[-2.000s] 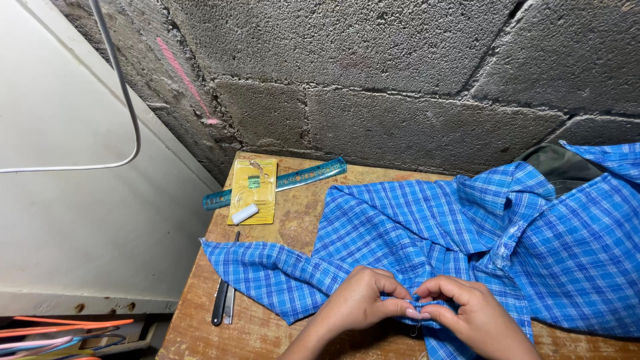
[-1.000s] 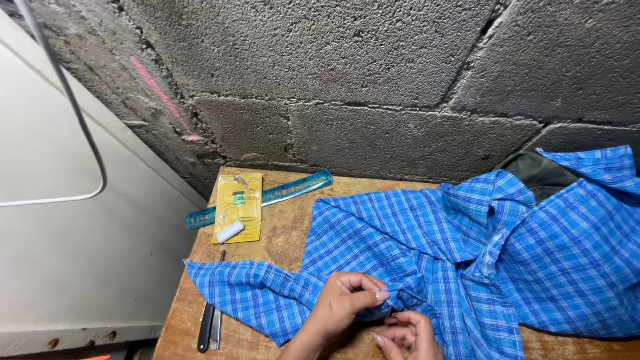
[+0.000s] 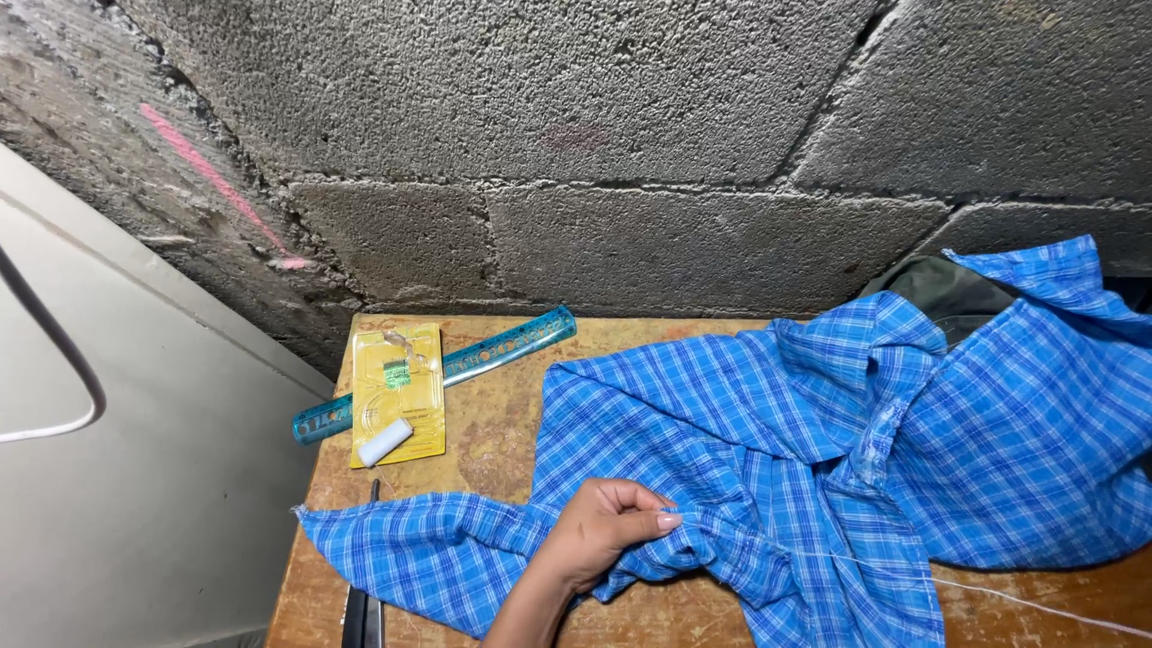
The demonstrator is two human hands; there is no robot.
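Observation:
A blue plaid cloth garment (image 3: 1017, 432) lies across the wooden table. My left hand (image 3: 621, 531) pinches a gathered fold of it between thumb and fingers, near the front of the table. From the fold a white thread (image 3: 1035, 601) runs taut over the cloth and out past the right edge of the view. My right hand is out of view. Left of the cloth, a white spool of thread (image 3: 385, 442) rests on a yellow packet (image 3: 399, 391), which lies over a teal stencil ruler (image 3: 509, 346).
A black-handled tool (image 3: 363, 616) lies partly under the cloth's left end. Behind the table (image 3: 490, 450) rises a concrete block wall (image 3: 630, 243). A pale panel (image 3: 135, 432) with a cable (image 3: 63, 351) stands at the left. Dark green fabric (image 3: 936, 290) sits behind the garment.
My right hand, beside the left at the fold before, has left the view. The white thread now stretches off to the right. My left hand still pinches the cloth.

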